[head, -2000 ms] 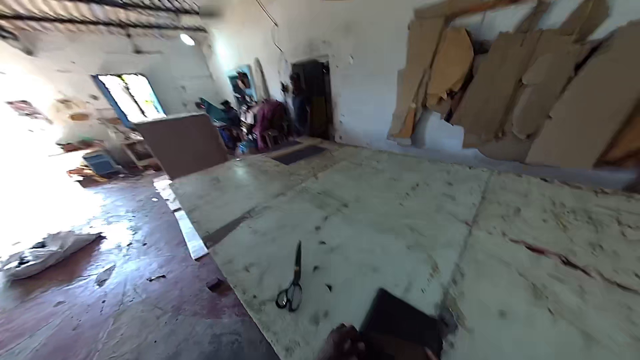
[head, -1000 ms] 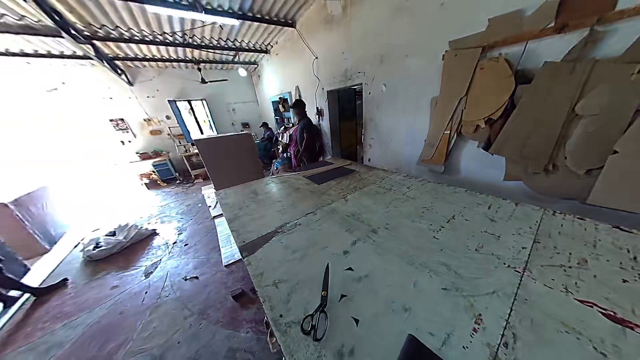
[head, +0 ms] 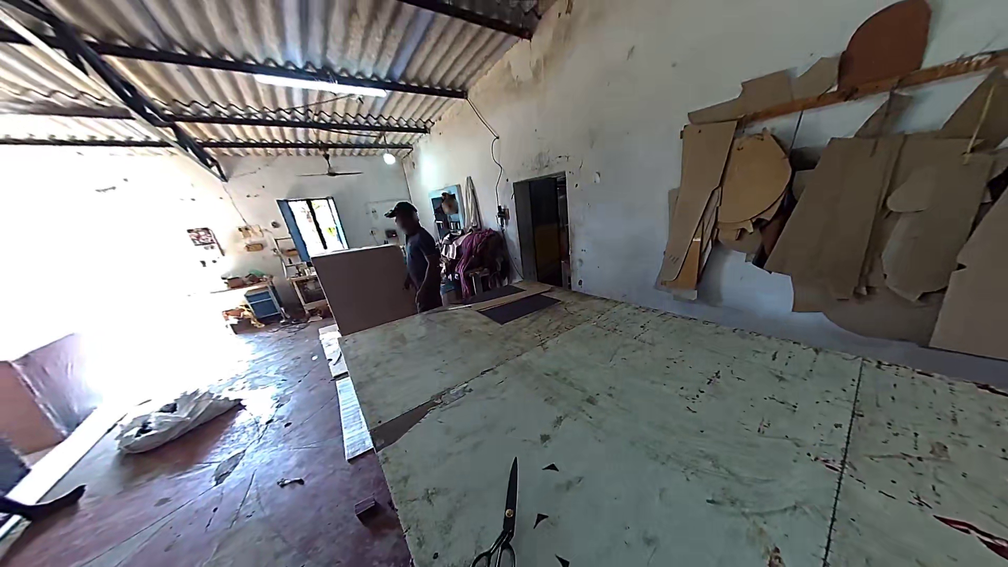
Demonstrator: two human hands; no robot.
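Note:
Neither of my hands shows in the head view now. A pair of black-handled scissors lies on the large worn tabletop at the bottom, blades pointing away and the handles partly cut off by the frame. Small dark triangular scraps lie just right of the scissors. Two flat dark pieces rest at the table's far end, beside a strip of brown material.
A person stands beyond the table, by an upright brown board. Cardboard patterns hang on the right wall. A whitish sack and a small dark block lie on the floor at left.
My hand and the dark piece by it, at the bottom edge two seconds ago, are out of view. The view has tilted up. A person now stands upright beside the brown board.

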